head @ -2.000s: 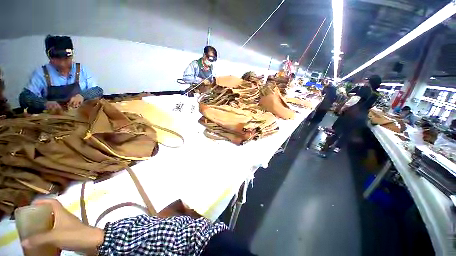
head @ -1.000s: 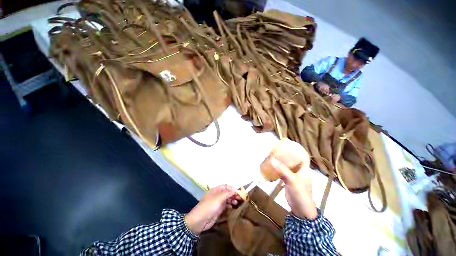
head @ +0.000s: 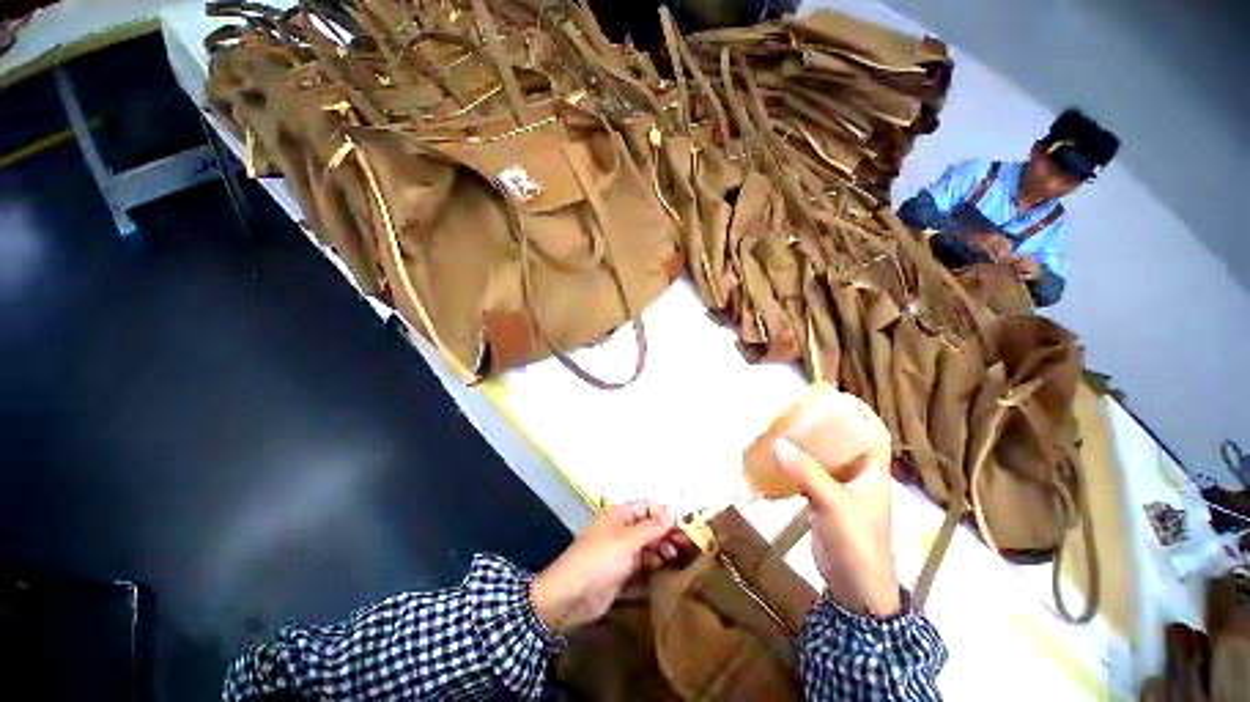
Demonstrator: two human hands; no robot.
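Note:
A brown tote bag (head: 720, 624) lies at the table's near edge in front of me, with a pale gold zipper (head: 747, 587) along its opening. My left hand (head: 603, 555) pinches the bag's top corner at the zipper end between thumb and fingers. My right hand (head: 839, 514) holds an amber glue bottle (head: 823, 436) tilted, its pale tip pointing left towards the zipper end. The tip is washed out against the white sheet, so I cannot tell if it touches. The bag's lower part is cut off by the frame.
The white-covered table (head: 644, 425) has a yellow strip along its near edge. Heaped brown bags (head: 850, 274) cover its far side, and one bag with a shiny front fitting (head: 521, 183) lies at upper left. A person (head: 1008, 206) sits across the table. Dark floor (head: 247, 412) is at left.
The view has swung from along the aisle to the bag. Since one second ago, the scene has shifted slightly right; both hands keep their hold, the bottle still tilted at the zipper end.

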